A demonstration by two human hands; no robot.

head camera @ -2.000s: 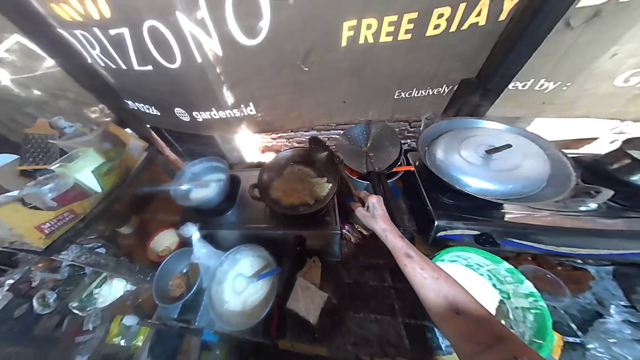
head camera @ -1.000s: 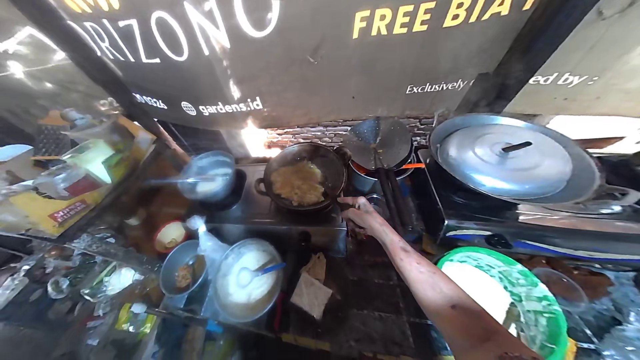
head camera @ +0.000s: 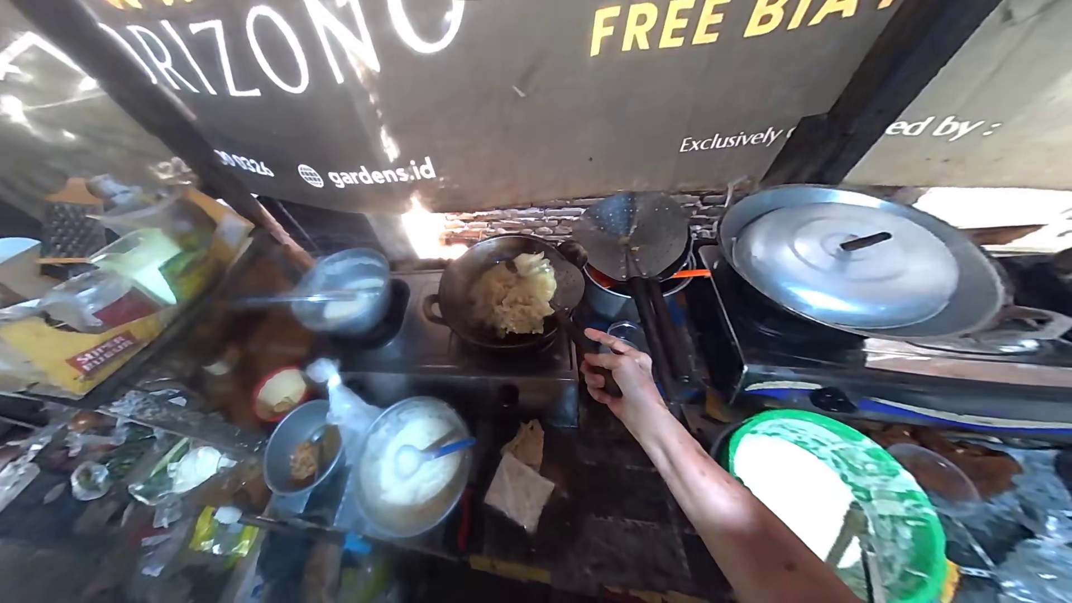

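My right hand is closed around the dark handle of a spatula, whose far end reaches the wok. The dark two-handled wok sits on a gas stove. Pale yellow, lumpy food lies in the wok, part of it raised or folded at the upper right. Behind my hand, a perforated skimmer rests over a metal pot, its long handle pointing toward me. My left hand is not in view.
A large lidded pan stands at right, above a green basin of white batter. At left are a steel bowl, a batter bowl with a blue-handled ladle, a small metal bowl and a yellow carton.
The food in the wok has changed shape and now shows a raised, paler part. My right hand has shifted slightly lower, away from the wok's edge.
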